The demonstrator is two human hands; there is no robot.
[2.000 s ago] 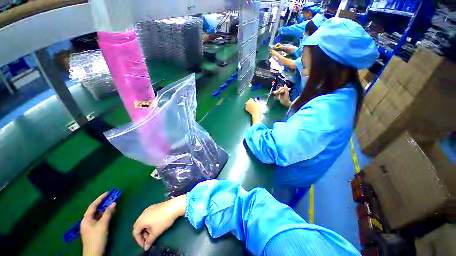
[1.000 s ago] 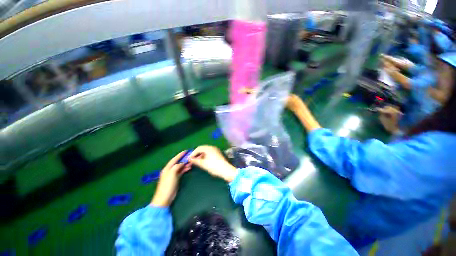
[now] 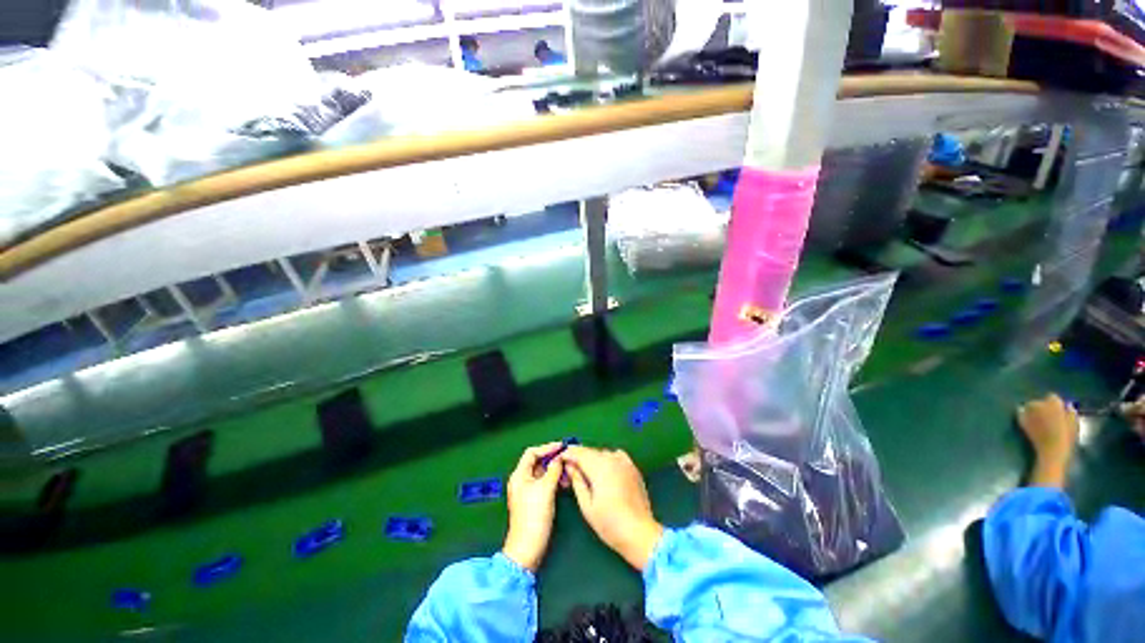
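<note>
My left hand (image 3: pixel 532 499) and my right hand (image 3: pixel 612 499) meet at the near edge of the belt. Their fingertips hold a small blue module (image 3: pixel 569 445), mostly hidden by the fingers. Whether a black part is also held cannot be told. A pile of small black parts (image 3: pixel 600 624) lies between my forearms, cut off by the bottom edge. Blue modules (image 3: pixel 407 526) lie spaced in a row on the green conveyor belt (image 3: pixel 276 490), to the left of my hands.
A clear bag of black parts (image 3: pixel 804 502) stands right of my hands, before a pink-wrapped post (image 3: pixel 761 251). Flat black housings (image 3: pixel 345 427) lie in a row on the belt's far side. A raised shelf (image 3: pixel 414 176) crosses above. A neighbour's hand (image 3: pixel 1050 433) is at right.
The view has swung left and up. My hands, apart two seconds ago, are together at the blue module. The blue module first showed in my left hand.
</note>
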